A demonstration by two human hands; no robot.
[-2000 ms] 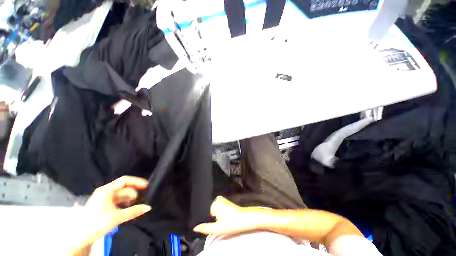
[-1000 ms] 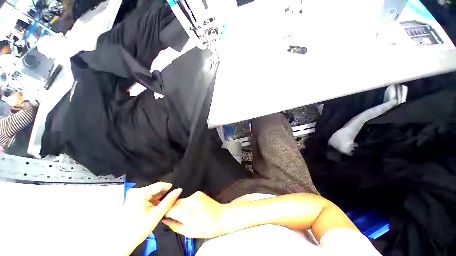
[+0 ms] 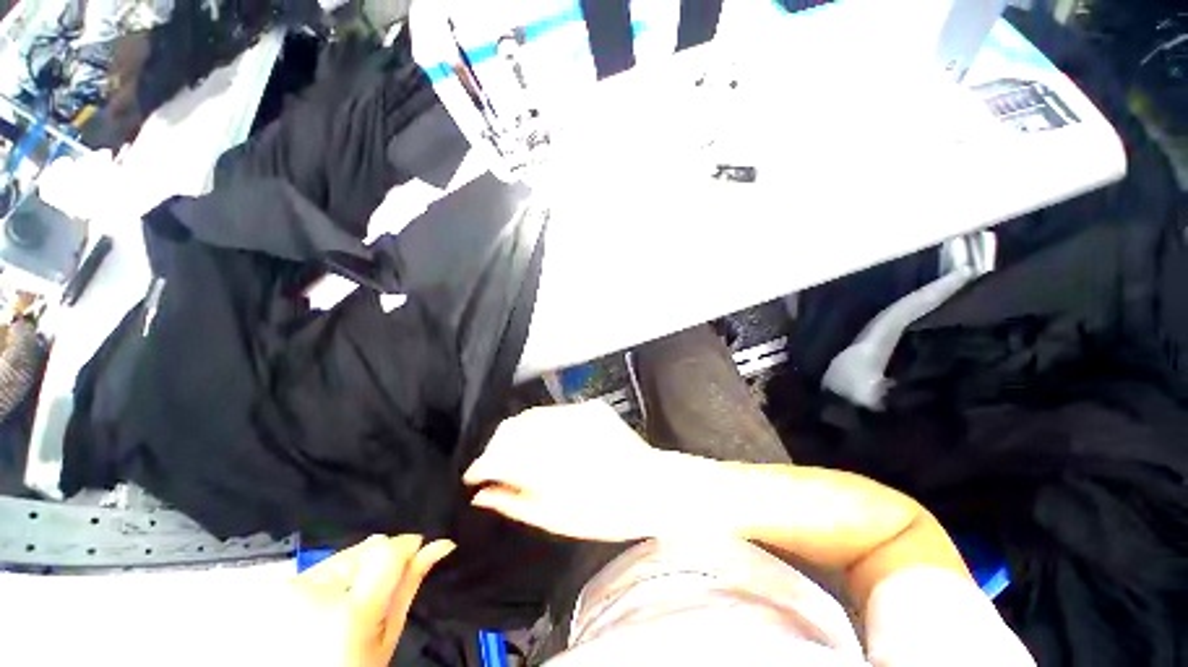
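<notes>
A large heap of black cloth (image 3: 300,391) lies left of the needle and hangs towards my lap. A long narrow fold of it runs down from the lit presser foot area (image 3: 524,159) of the white sewing machine. My right hand (image 3: 567,472) is closed on the lower part of this fold, its fingertips partly hidden. My left hand (image 3: 391,584) is lower and to the left, over the black cloth, its fingers close together. Whether it pinches cloth cannot be told. The hands are apart.
The white machine bed (image 3: 782,235) carries a small dark item (image 3: 734,172). Two black strips (image 3: 608,37) hang over the machine head. A grey curved lever (image 3: 899,332) is below the bed. More black cloth (image 3: 1068,443) lies at right. Blue plastic (image 3: 491,648) shows below.
Both hands first met near the lap. Now my right hand has moved up and right along the cloth, and my left hand is lower and separate. The camera view has also shifted.
</notes>
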